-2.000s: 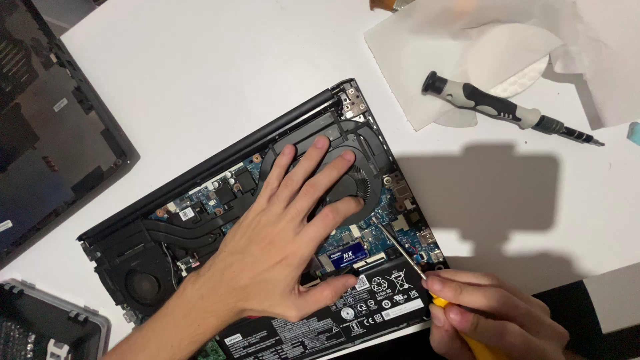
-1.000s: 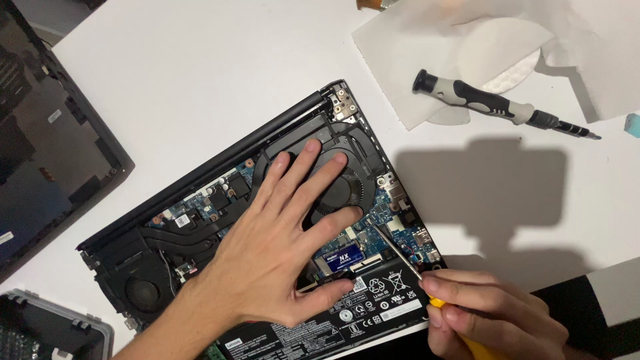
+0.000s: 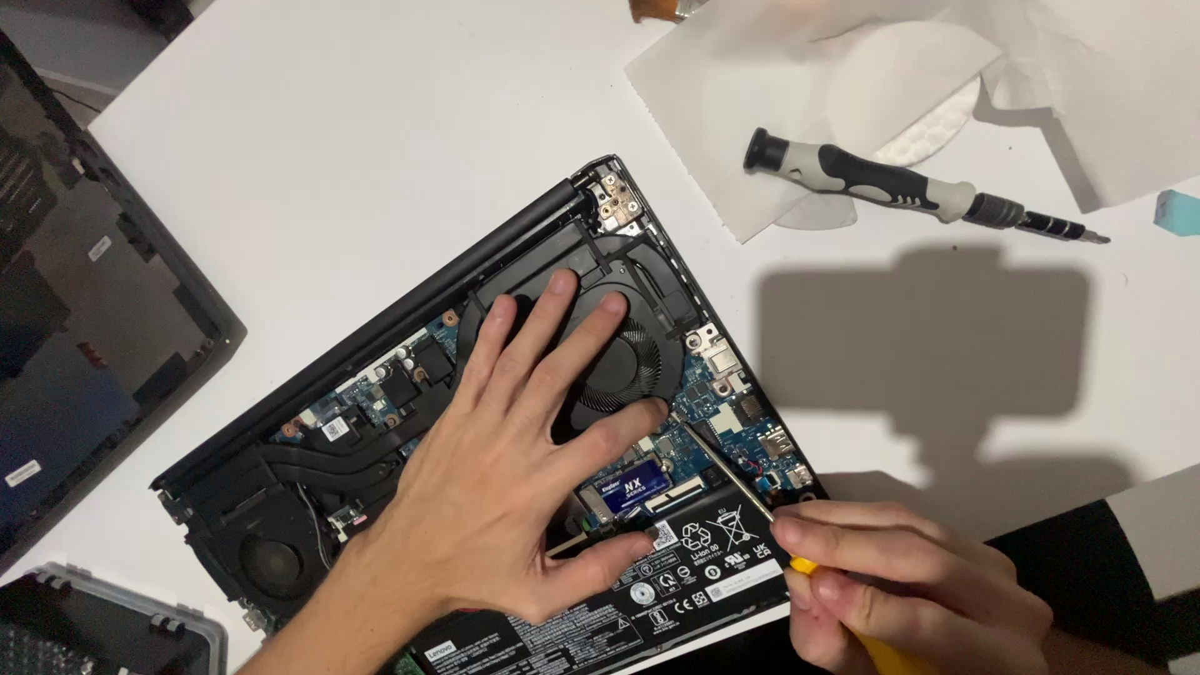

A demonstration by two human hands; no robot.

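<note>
An opened Lenovo laptop base (image 3: 431, 412) lies at a slant on the white table. My left hand (image 3: 525, 450) rests on it, fingers spread, its fingertips on the right cooling fan (image 3: 623, 361) and its thumb over the black battery (image 3: 656, 600). A blue-labelled SSD (image 3: 633, 486) shows between thumb and index finger. My right hand (image 3: 900, 581) grips a thin-shafted tool with a yellow handle (image 3: 891, 652); its metal tip reaches the blue circuit board (image 3: 703, 450) beside the fan, near my left index fingertip. Whether the tip touches a part is hard to tell.
A grey and black precision screwdriver (image 3: 872, 183) lies at the upper right, near white paper (image 3: 712, 122) and a round white pad (image 3: 928, 122). A dark laptop cover (image 3: 122, 281) is at the left, a plastic case (image 3: 122, 609) below it. A teal object (image 3: 1177, 213) sits at the right edge.
</note>
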